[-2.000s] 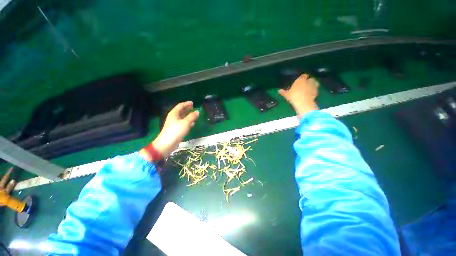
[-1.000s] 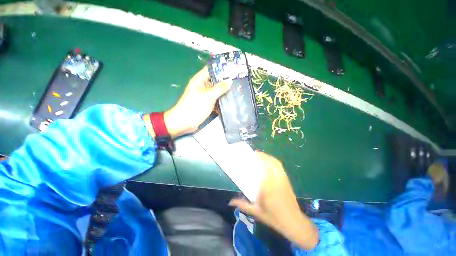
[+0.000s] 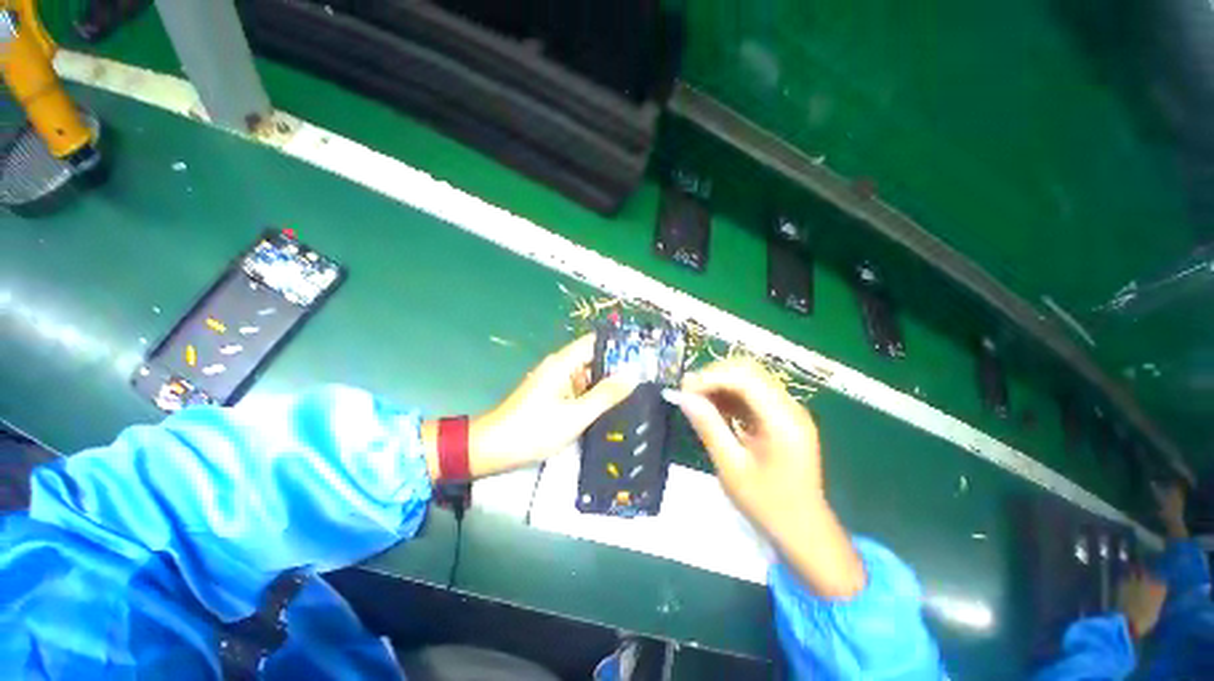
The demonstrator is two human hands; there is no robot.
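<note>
A phone mid-frame assembly [image 3: 623, 459] with blue-silver electronics at its upper end lies over the white sheet [image 3: 712, 512]. My left hand [image 3: 553, 399] holds it by its left side, thumb on the board. My right hand [image 3: 752, 432] is at the phone's right edge, fingertips pinched near the board; a small pale bit shows at the tips, but what it is cannot be told. The cable pile [image 3: 768, 362] of cream-yellow strands is partly hidden behind the phone and right hand. A second phone assembly [image 3: 240, 326] lies on the mat at left.
A white-edged rail [image 3: 493, 237] crosses behind the phone. Black foam trays [image 3: 533, 113] and several phones [image 3: 790, 273] are on the belt. A grey post [image 3: 213, 60] and a yellow tool [image 3: 47, 87] stand at upper left. Another person's hand [image 3: 1141, 599] shows at lower right.
The view has shifted. My left hand keeps hold of the phone, now lower over the sheet. My right hand has moved up from below the phone to its right edge, fingertips closed together.
</note>
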